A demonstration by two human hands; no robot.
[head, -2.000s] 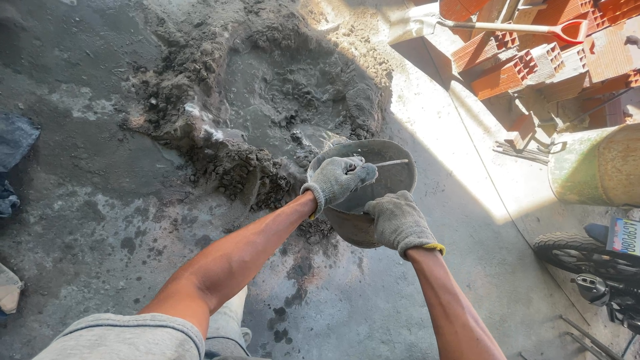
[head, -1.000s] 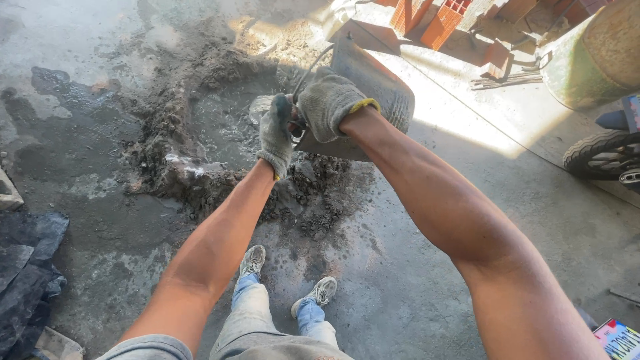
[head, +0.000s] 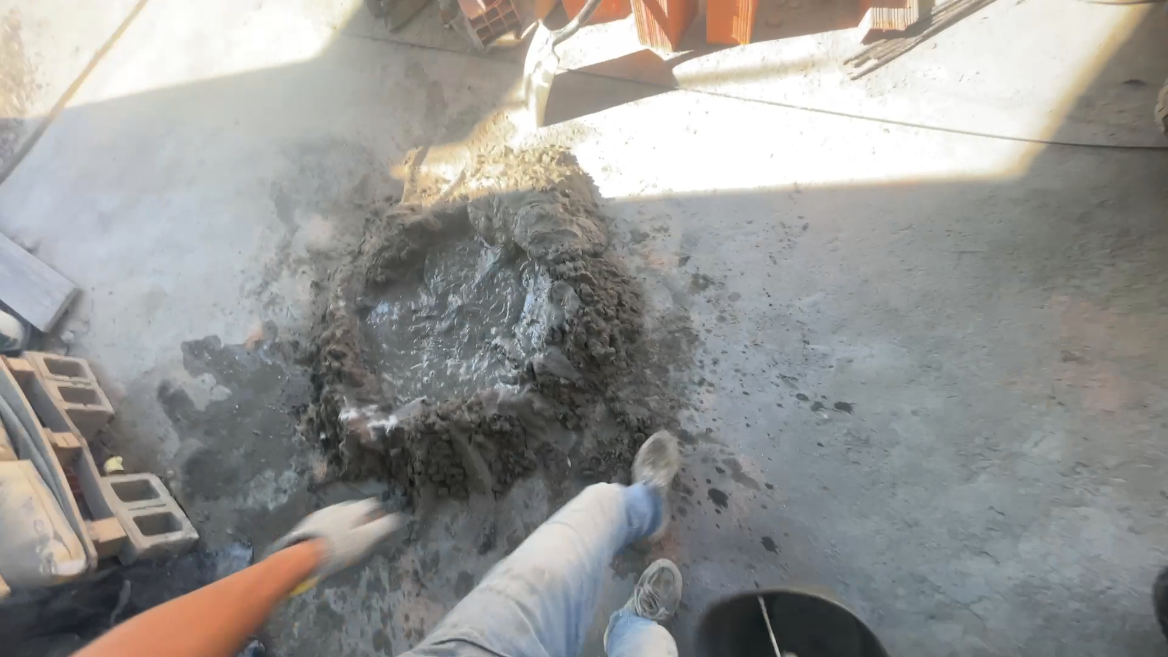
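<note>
My left hand [head: 351,534], in a pale work glove with a yellow cuff, reaches out near the lower left edge of a ring of wet mortar [head: 593,301]. Its fingers look apart and nothing shows in it, though it is blurred. Watery grey mix [head: 447,315] pools inside the ring. At the bottom right edge stands a dark bucket [head: 785,625] with a thin handle, partly cut off by the frame. My right hand is out of view, so whether it touches the bucket cannot be seen.
Hollow concrete blocks [head: 151,516] lie at the left beside a grey board [head: 32,283]. A shovel [head: 540,73] rests beyond the mortar, near orange hollow bricks [head: 662,20] and thin rods [head: 912,36]. A cable [head: 867,119] crosses the floor. My shoe [head: 657,459] is close to the mortar's edge.
Both hands held the bucket over the mortar earlier; now my left hand is off it and my right hand has left the view. The bucket is at the lower right. The view has shifted.
</note>
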